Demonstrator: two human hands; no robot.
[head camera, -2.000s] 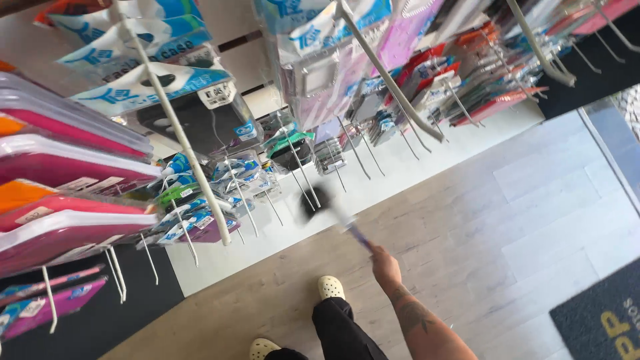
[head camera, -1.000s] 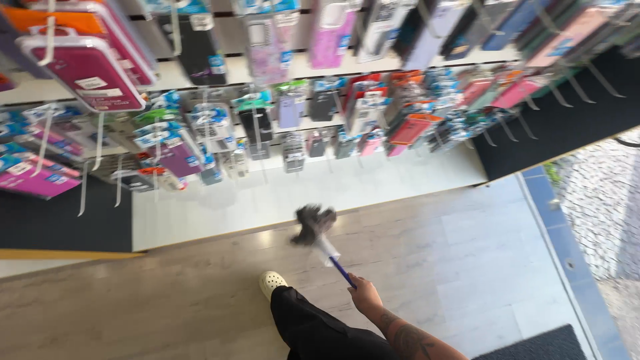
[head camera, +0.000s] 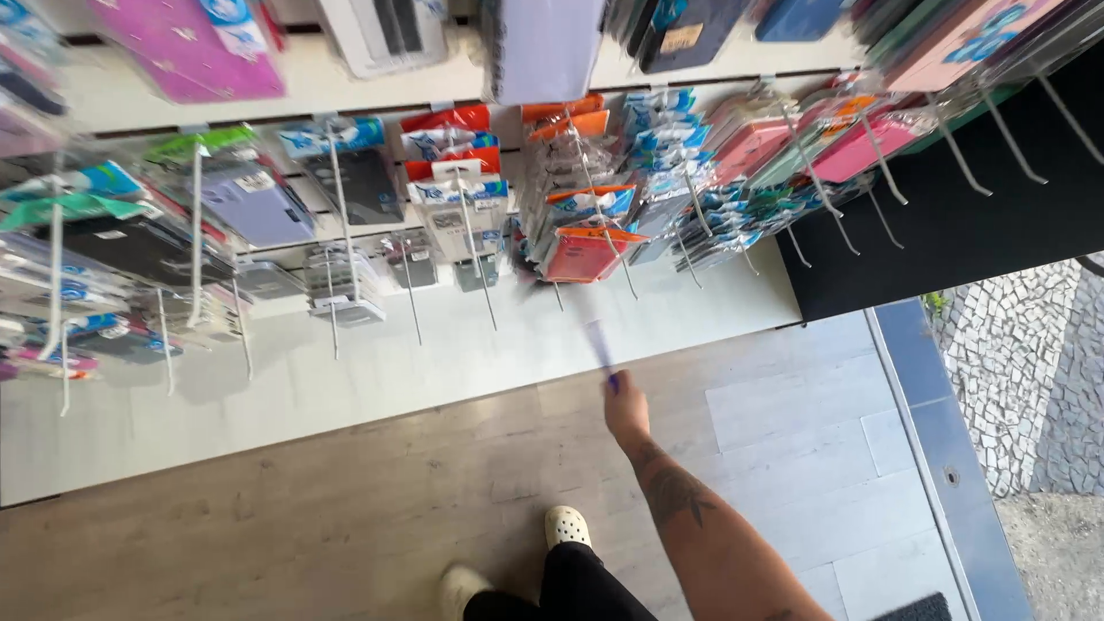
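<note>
My right hand (head camera: 627, 407), at the end of an outstretched arm, is closed around the purple-blue handle of a duster (head camera: 599, 345). The duster's dark head is blurred and partly hidden behind a red packaged phone case (head camera: 586, 255) low on the display wall. Packaged phone cases hang on metal hooks around it, among them a lilac case (head camera: 259, 207) and a black case (head camera: 366, 185) to the left. My left hand is out of the frame.
A white ledge (head camera: 414, 366) runs under the hooks, whose bent tips stick out. A black panel (head camera: 931, 224) stands at the right. The wooden floor (head camera: 345, 500) meets a blue doorway sill (head camera: 949, 448), with stone paving outside and a dark mat (head camera: 918, 608) at the bottom.
The duster's head, over the white ledge a second ago, is now up among the hanging packages. My right hand keeps its hold on the handle. The view has shifted right along the display.
</note>
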